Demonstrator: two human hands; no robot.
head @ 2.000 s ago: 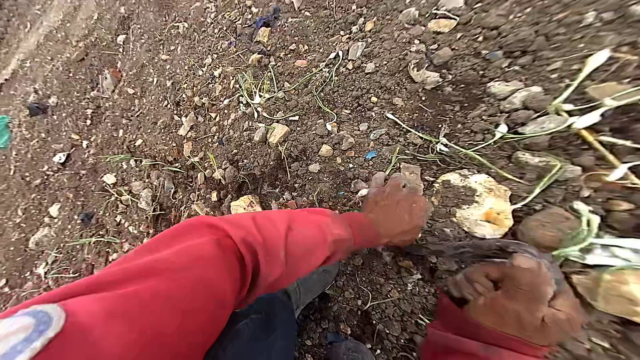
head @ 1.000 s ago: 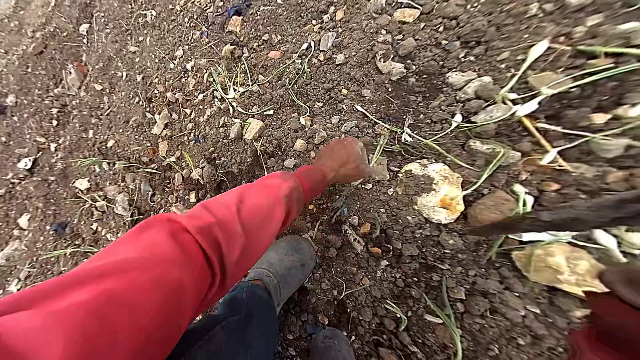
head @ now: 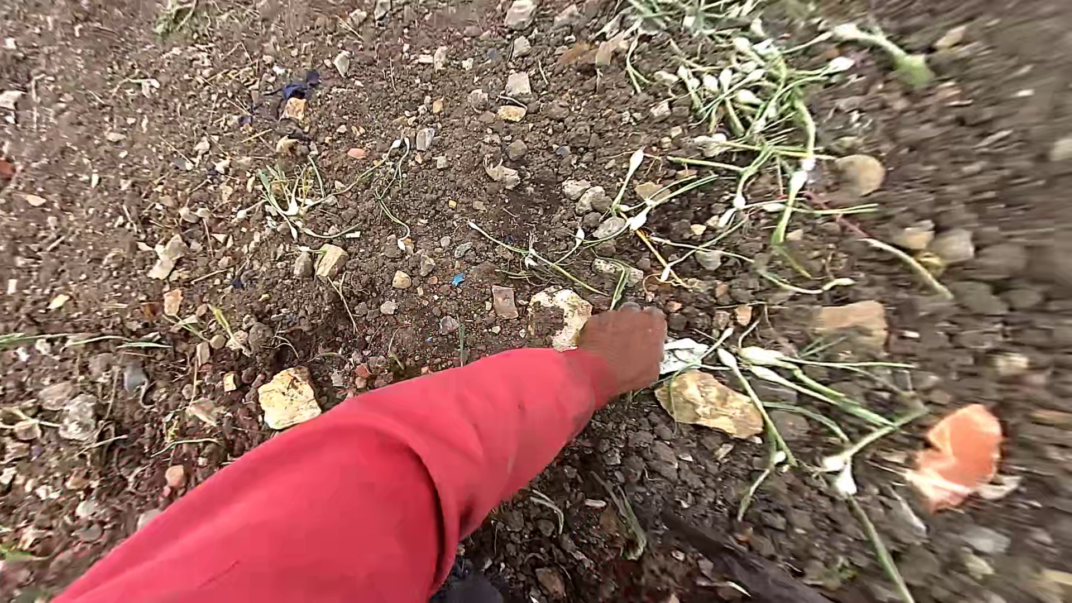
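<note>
My left hand (head: 626, 347), in a red sleeve, reaches down to the stony soil with its fingers curled and turned away, so whether it holds anything is hidden. A green leaf (head: 621, 287) shows just above its knuckles. It lies beside a pale stone (head: 571, 311) and above a yellowish stone (head: 708, 404). To its right lie uprooted plants with white bulbs and thin green stems (head: 804, 377). A larger spread of such bulbed plants (head: 745, 100) covers the upper right. At the bottom, a dark, blurred, long object (head: 737, 557) shows in part. My right hand is out of view.
An orange scrap (head: 959, 456) lies at the right. A small bunch of bulbed plants (head: 293, 201) rests at the upper left, with a dark blue scrap (head: 300, 85) above it. A yellowish rock (head: 288, 398) sits left of my sleeve; stones dot the soil.
My left hand has moved right, past the pale stone and near the bulbed plants. My right hand, seen at the lower right two seconds ago, has left the view. The view has shifted to the right.
</note>
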